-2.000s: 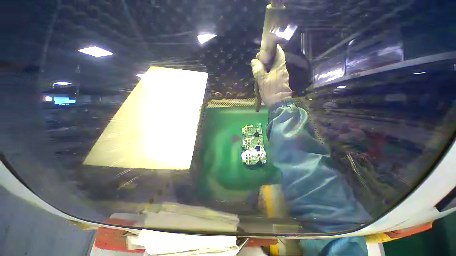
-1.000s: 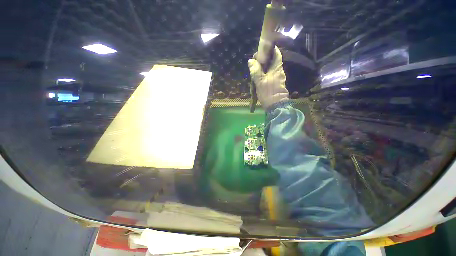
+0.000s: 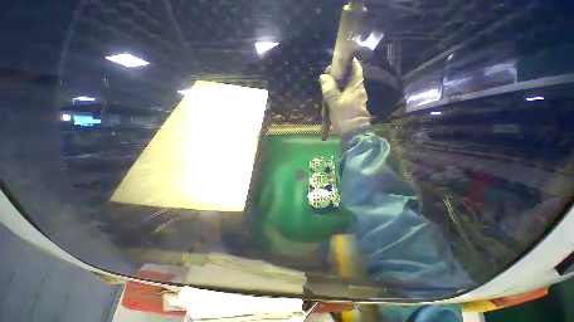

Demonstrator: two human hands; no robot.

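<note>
My right hand [image 3: 347, 97], in a whitish glove, is closed around a pale thick tube, the air blow gun [image 3: 347, 39], at the upper middle behind the window. A dark lever or nozzle points down below the fist. A circuit board [image 3: 323, 182] with whitish and silvery spots lies on the green mat [image 3: 283, 188], below the hand and left of the blue sleeve [image 3: 390, 207]. The hand does not touch the board. My left hand is out of the picture.
The dark window spans the view with ceiling-light reflections. A bright pale yellow sheet [image 3: 195, 151] slants at left. A white cloth or paper bundle [image 3: 239, 305] lies on red padding [image 3: 143, 298] at the bottom. A yellow strip [image 3: 342, 256] stands by the arm opening.
My right hand with the air blow gun has swung slightly left, then back right, tilting the tube a little. The board stays on the mat, and the view has shifted slightly.
</note>
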